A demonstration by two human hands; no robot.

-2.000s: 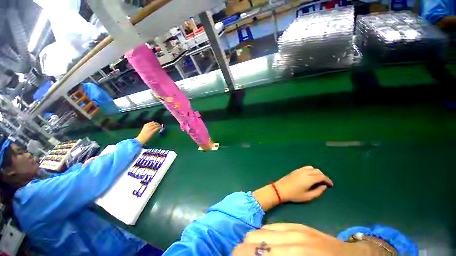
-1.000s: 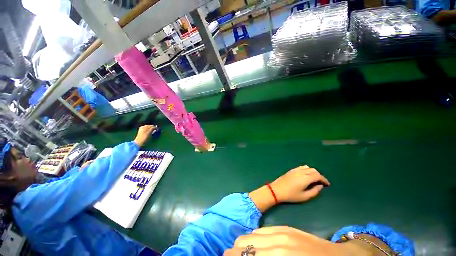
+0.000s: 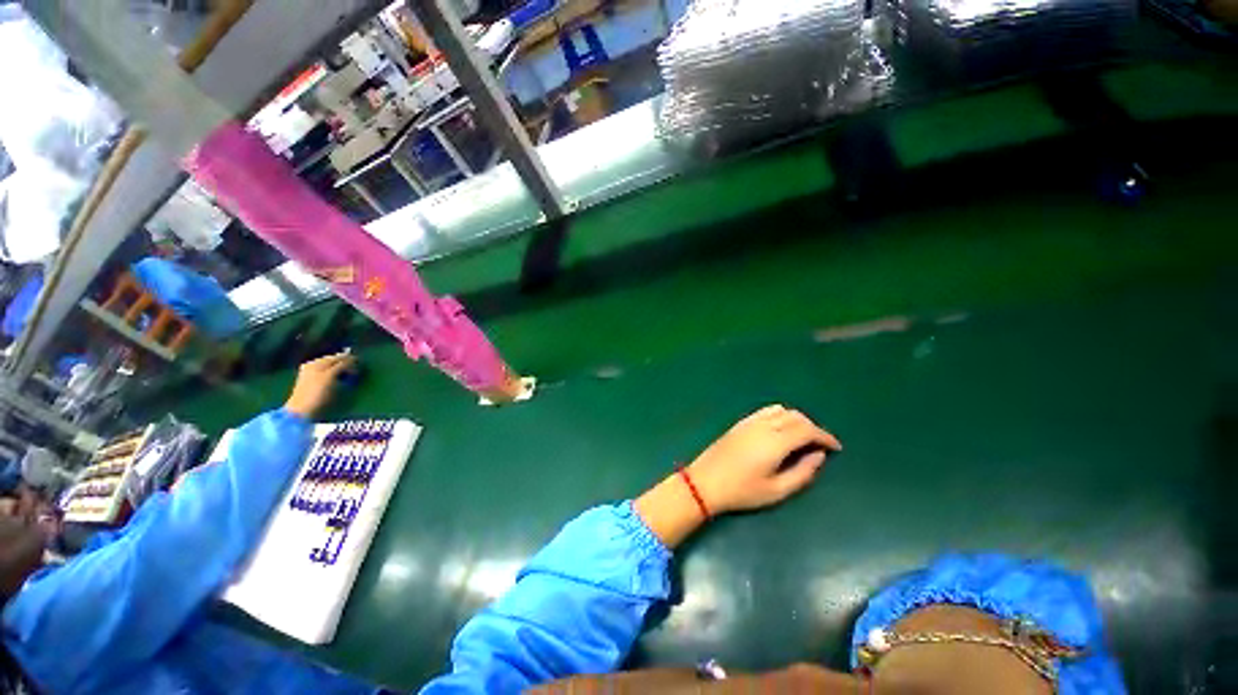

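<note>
My left hand [image 3: 760,459], with a red cord at the wrist, rests on the green bench [image 3: 652,421]. Its fingers are slightly bent, the thumb is apart from them, and nothing shows in it. My right hand [image 3: 760,680] is at the bottom edge, mostly cut off, with a ring showing; its fingers are out of the picture. Its blue cuff and chain bracelet are at the lower right. A small blue module [image 3: 1126,185] lies on the dark green belt [image 3: 950,245] at the far right.
A pink-wrapped post [image 3: 346,258] slants down to a metal foot on the bench. At left, another person's sleeve [image 3: 163,543] reaches over a white foam tray [image 3: 292,597] with rows of modules. Clear blister trays [image 3: 774,68] are stacked beyond the belt.
The view has shifted, so the post, tray and my left hand appear further left and higher. The blue module has come into view at the right. My right hand has sunk lower, mostly out of the picture.
</note>
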